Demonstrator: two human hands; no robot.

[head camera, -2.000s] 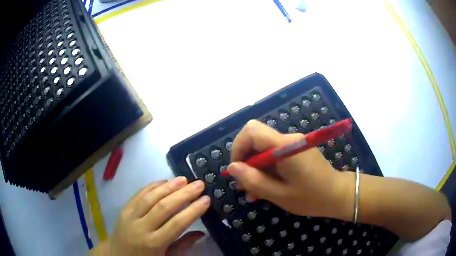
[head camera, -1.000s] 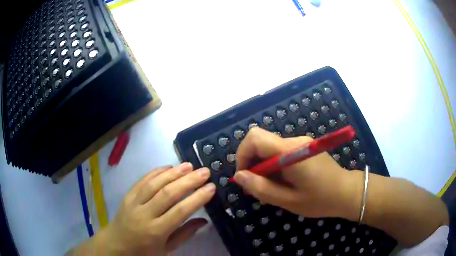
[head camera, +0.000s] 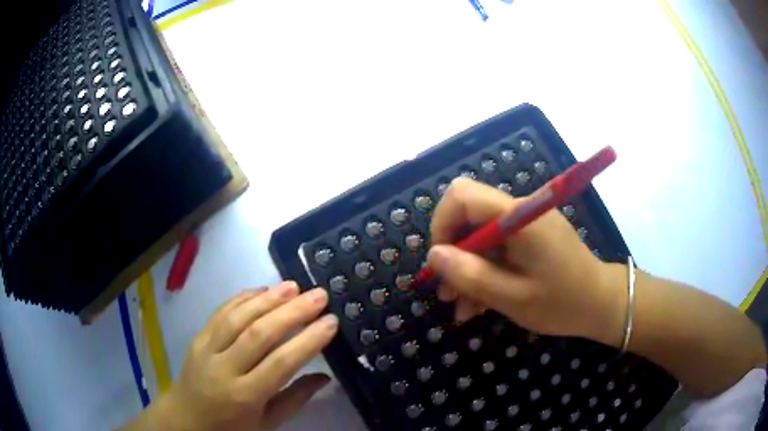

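Note:
A black component tray (head camera: 344,202) with rows of silvery round components lies tilted at the lower centre. My right hand (head camera: 518,252) grips a red marker pen (head camera: 539,202), its tip down at a component a few pockets in from the tray's left edge. My left hand (head camera: 253,353) lies flat with its fingertips on the tray's left rim and holds nothing. The right hand and pen hide part of the upper and middle rows. Whether the tip touches the component I cannot tell.
A tall black tray stack (head camera: 152,202) stands at the left on a brown cardboard sheet (head camera: 221,195). A short red piece, perhaps a pen cap (head camera: 183,263), lies beside it. A blue pen (head camera: 478,9) is cut off at the top edge. Yellow and blue tape lines mark the white bench.
The pen tip has moved right from the tray's left columns to a component further in, and the pen stands steeper. The left hand stays at the left rim. The view has shifted slightly.

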